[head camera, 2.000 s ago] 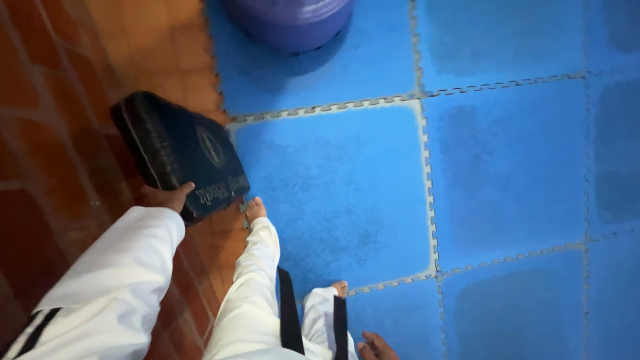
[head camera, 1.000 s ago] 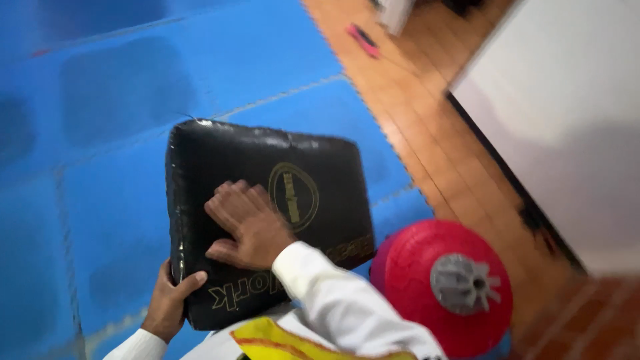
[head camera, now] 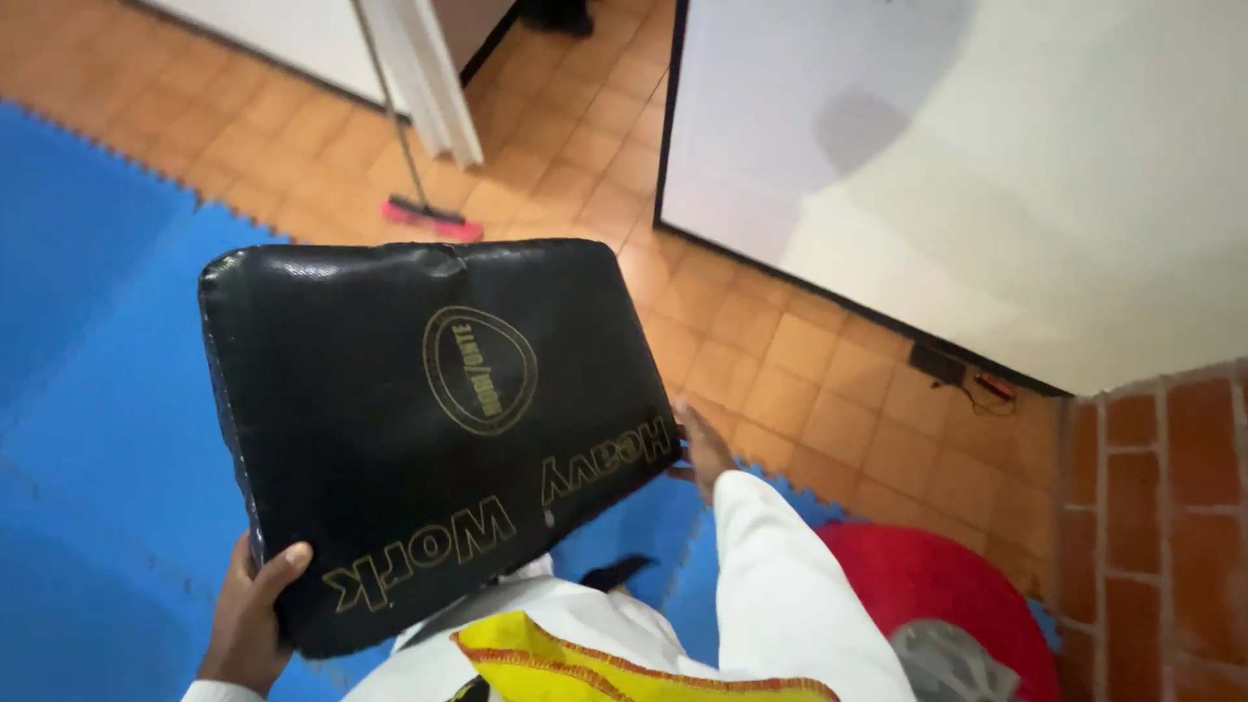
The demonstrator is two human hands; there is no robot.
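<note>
A black padded kick shield (head camera: 370, 390) with gold lettering and a round emblem is held up in front of my body, tilted. My left hand (head camera: 255, 609) grips its lower left edge, thumb on the front face and fingers behind. At the right edge of the shield, my right hand (head camera: 704, 448) is against the side, fingers partly hidden by it; whether it grips or only touches is not clear. White sleeves cover both arms, and a yellow cloth (head camera: 624, 673) with orange stitching hangs at my chest.
A red round object with a grey top (head camera: 936, 595) stands at lower right beside a brick wall (head camera: 1150, 507). Blue interlocking mats (head camera: 88, 390) meet an orange tiled floor (head camera: 799, 361). A pink broom (head camera: 432, 216), a white panel (head camera: 829, 146) and a small black device with a cable (head camera: 938, 363) lie beyond.
My right hand has moved from the shield's front face to its right edge. Two seconds ago the shield was low by the mat's edge with one hand on it. The view has swung widely.
</note>
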